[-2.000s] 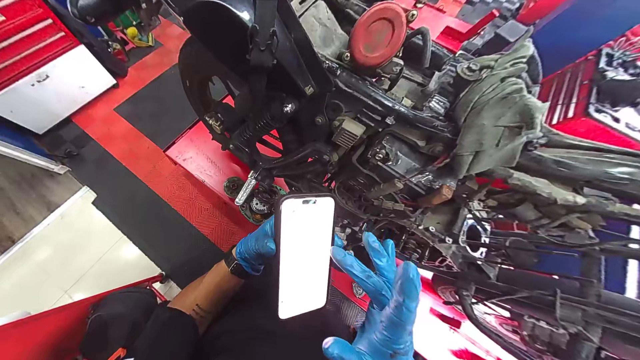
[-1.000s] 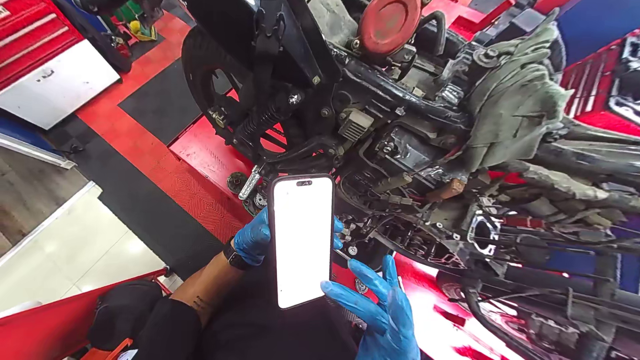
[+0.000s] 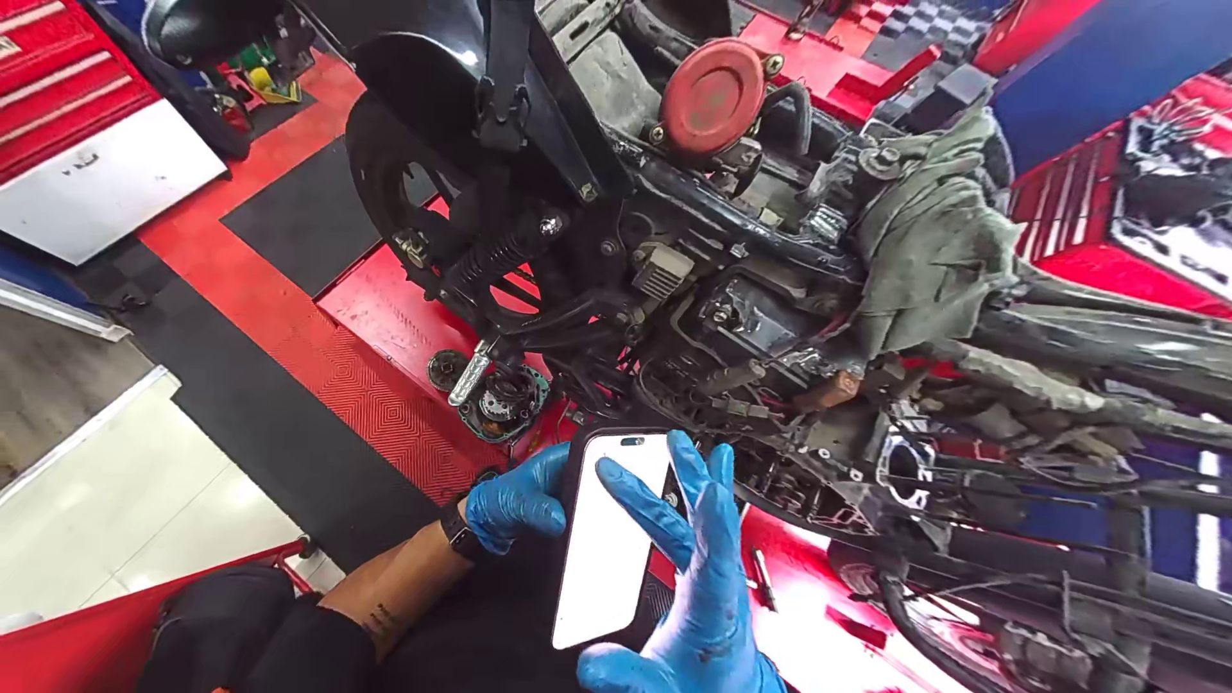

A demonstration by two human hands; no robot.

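Note:
My left hand [image 3: 520, 500], in a blue glove with a dark watch at the wrist, grips a smartphone [image 3: 602, 558] in a dark case by its left edge. The phone's screen glows white. My right hand [image 3: 698, 568], also gloved in blue, is over the screen's right side with its fingers spread; the index fingertip is at the upper part of the screen, though contact cannot be told. Beyond the phone stands a partly dismantled motorcycle [image 3: 741, 308], with a grey-green cloth [image 3: 934, 231] draped over its frame.
A round red cover [image 3: 714, 96] sits on the motorcycle. Loose round metal parts [image 3: 502, 402] lie on the red lift platform [image 3: 385, 308] below. A red and white tool cabinet [image 3: 106, 144] stands at left; another red cabinet [image 3: 1068, 207] stands at right.
My right hand has moved from the phone's lower right corner up over its screen. The phone has tilted slightly, still in my left hand.

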